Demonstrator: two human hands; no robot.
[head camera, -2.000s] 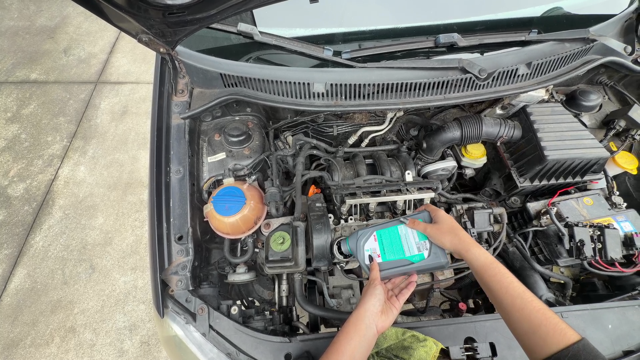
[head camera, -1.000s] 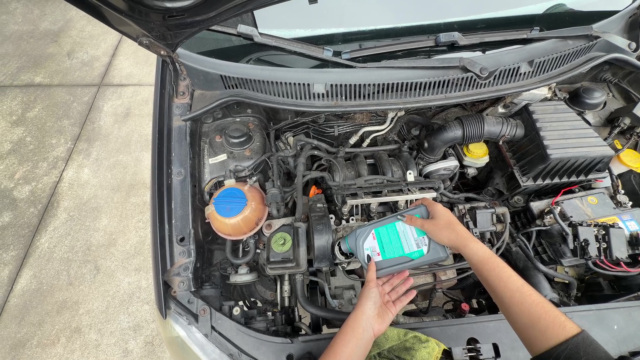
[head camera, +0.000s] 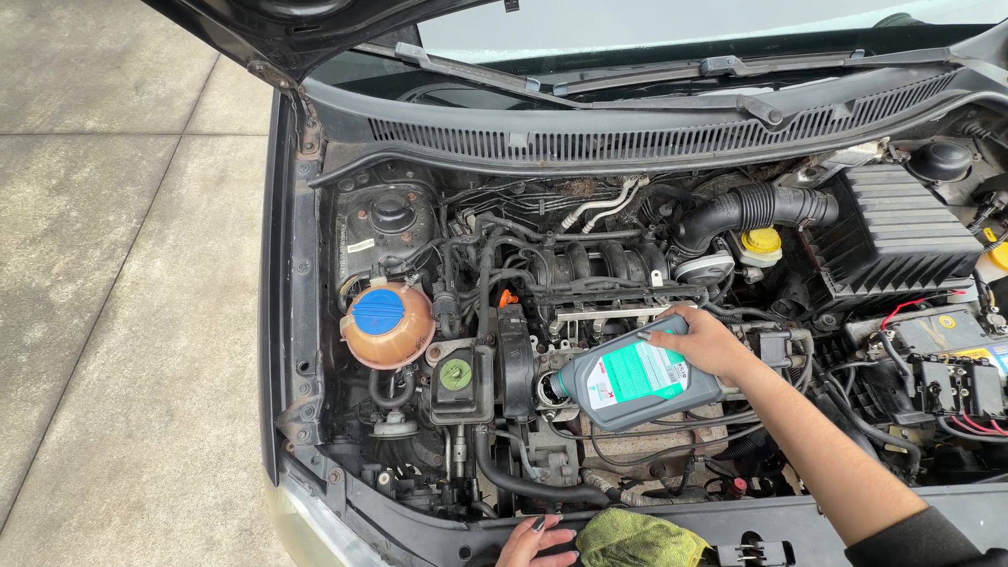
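My right hand (head camera: 701, 344) holds a grey plastic motor oil bottle (head camera: 642, 374) with a green and white label, gripping it near its base. The bottle lies tilted to the left, its neck at the open oil filler hole (head camera: 549, 389) on the engine. Whether oil is flowing cannot be seen. My left hand (head camera: 538, 543) is at the front edge of the engine bay, off the bottle, fingers spread and partly cut off by the frame. Just right of it lies a crumpled yellow-green cloth (head camera: 639, 542), close to the fingertips.
Left of the engine are a coolant tank (head camera: 405, 327) with a blue cap and a black reservoir with a green cap (head camera: 455, 374). An air filter box (head camera: 898, 228) and the battery (head camera: 937, 331) with loose wires sit at the right. The raised hood (head camera: 315, 35) overhangs the top left.
My left hand has let go of the bottle's underside and moved down to the front edge beside the cloth. My right hand still holds the tilted bottle at the filler hole.
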